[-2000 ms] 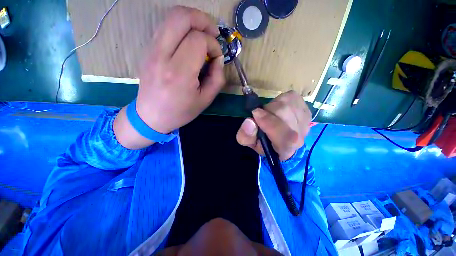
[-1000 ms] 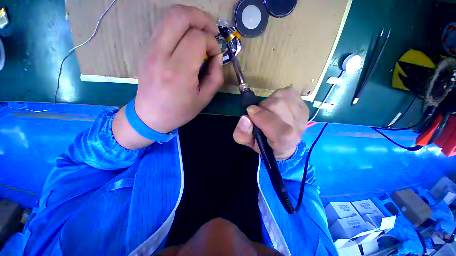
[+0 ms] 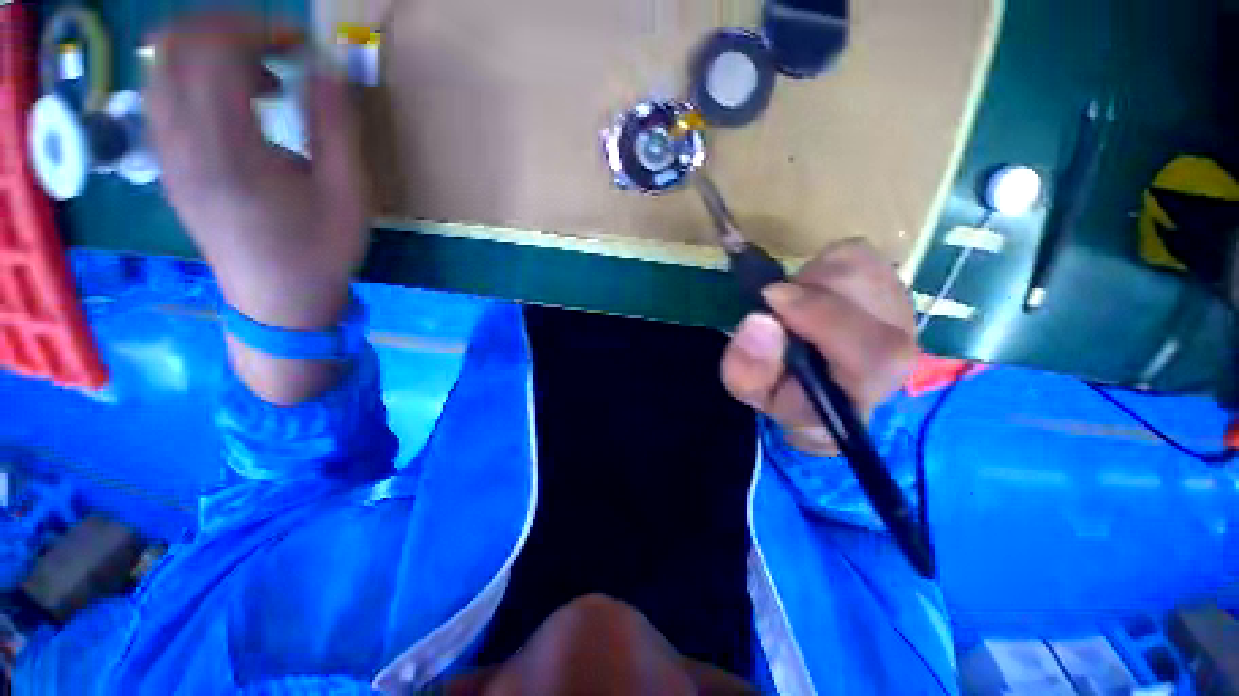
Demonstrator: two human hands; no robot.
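Note:
The round watch case (image 3: 656,147) lies on the tan board, its shiny rim up and its inside open, with an amber-yellow patch at its upper right. My right hand (image 3: 829,340) holds the soldering iron (image 3: 842,415) by its black handle, and the metal tip is at the case's lower right edge. My left hand (image 3: 258,163) is away from the case at the far left, blurred, near the solder spool; whether its fingers hold anything cannot be told. A small silver block with a yellow end (image 3: 357,55) is just right of my left hand.
A dark disc with a grey centre (image 3: 734,79) and a glossy black disc (image 3: 807,33) lie above the case. The white spool (image 3: 60,146) and red tray (image 3: 41,272) are at left. The white puck (image 3: 1012,189), dark tweezers (image 3: 1067,204) and yellow-black stand (image 3: 1193,204) are at right.
My left hand has let go of the watch case and moved far left. The case now lies by itself on the board. My right hand still holds the iron at the case. The view has shifted left.

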